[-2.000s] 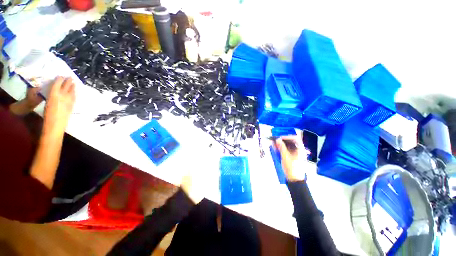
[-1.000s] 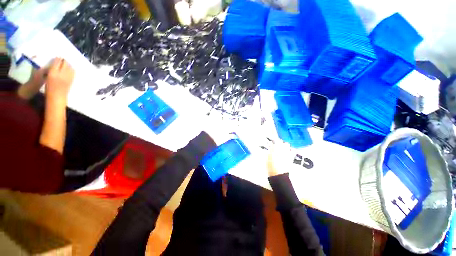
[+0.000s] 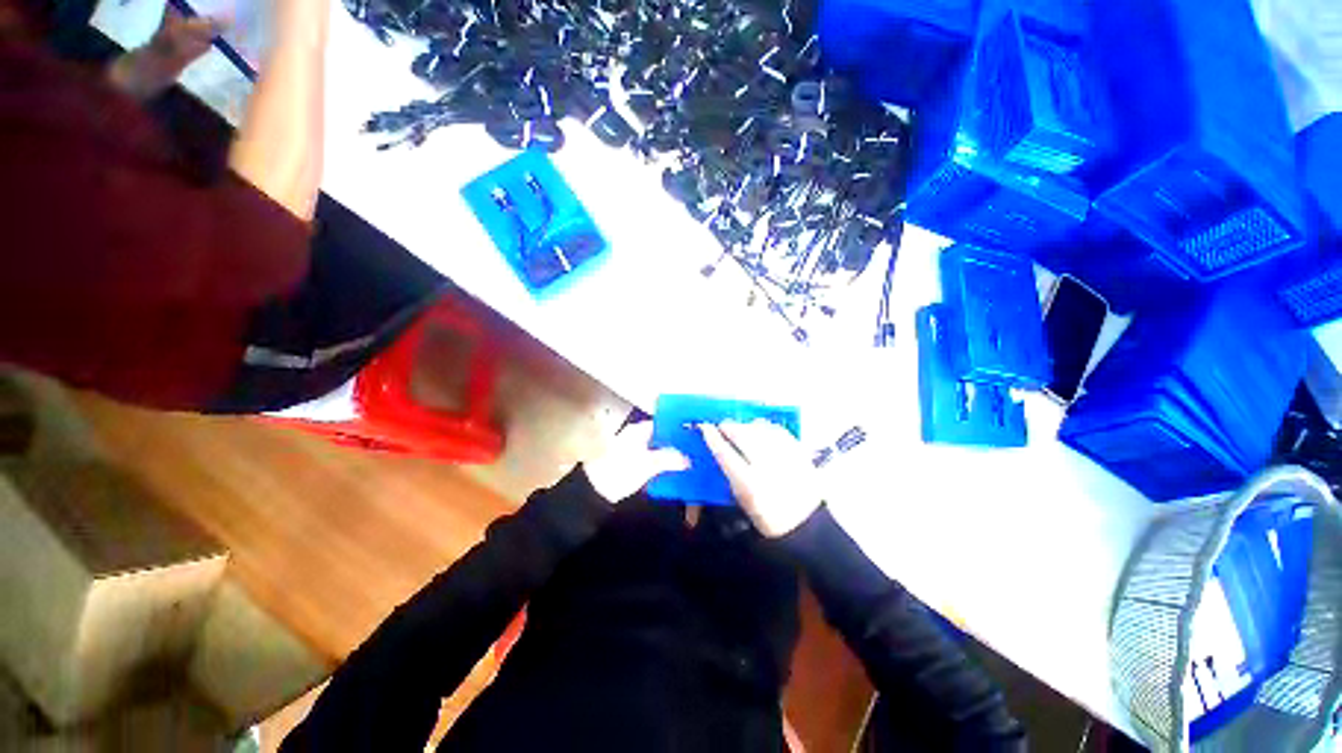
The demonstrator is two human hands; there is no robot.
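Note:
A blue blister tray [image 3: 762, 412] lies at the table's front edge, in front of my body. My left hand [image 3: 636, 462] holds its left end. My right hand [image 3: 765, 474] is on top of it, fingers over the recesses; what lies under the fingers is too blurred to tell. A small piece of black cable [image 3: 840, 447] lies on the table just right of the tray. A filled blue tray [image 3: 536, 224] with black cable in its recesses lies further left. Two more blue trays [image 3: 973, 412] overlap to the right, the lower one showing small connector marks.
A wide black cable heap [image 3: 692, 88] covers the back. Tall blue tray stacks [image 3: 1177, 386] stand at the right, beside a smartphone [image 3: 1073, 336]. A grey basket [image 3: 1155, 611] holds packs at the lower right. A neighbour's arm [image 3: 280, 125], a red stool [image 3: 427, 386] and a cardboard box [image 3: 133, 625] are left.
The view has tilted down and shifted left. My right hand has come from the table at the right onto the tray, which is now level. The black cable pieces beside it look shifted.

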